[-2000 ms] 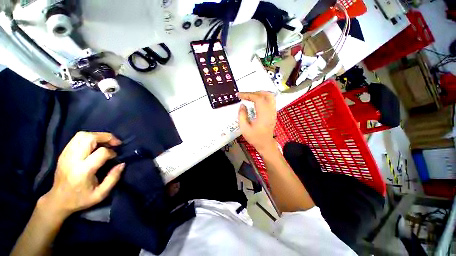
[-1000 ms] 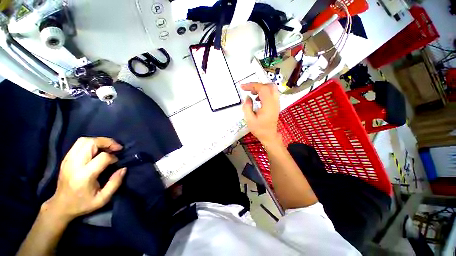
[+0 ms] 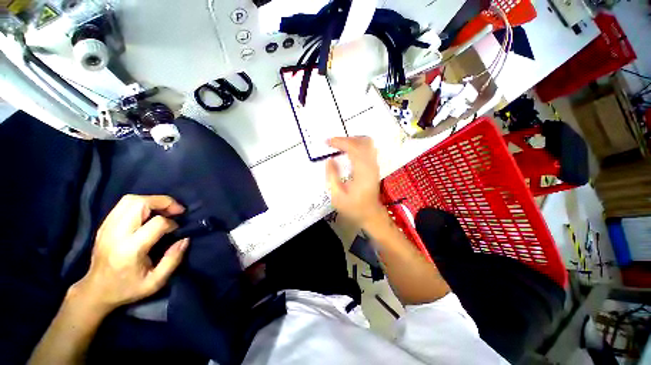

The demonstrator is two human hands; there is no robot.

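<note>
A large dark navy garment (image 3: 207, 160) lies over the left of the table and hangs over its front edge. My left hand (image 3: 135, 249) pinches a fold of it between thumb and fingers. A smartphone (image 3: 314, 117) with a white screen lies on the table right of the sewing machine. My right hand (image 3: 355, 175), slightly blurred, is at the phone's lower end, with a fingertip over the screen's bottom edge. It holds nothing. The presser foot and needle are not clearly visible.
The white sewing machine head (image 3: 43, 93) is at upper left. Black-handled snips (image 3: 224, 91) lie beside it. Dark fabric strips (image 3: 392, 36) hang above the phone. An open parts box (image 3: 467, 68) stands at right. A red plastic basket (image 3: 492, 192) is below the table edge.
The phone screen has gone from app icons to white. My right hand drew off the screen, then came back over its lower end. My left hand keeps its pinch on the cloth.
</note>
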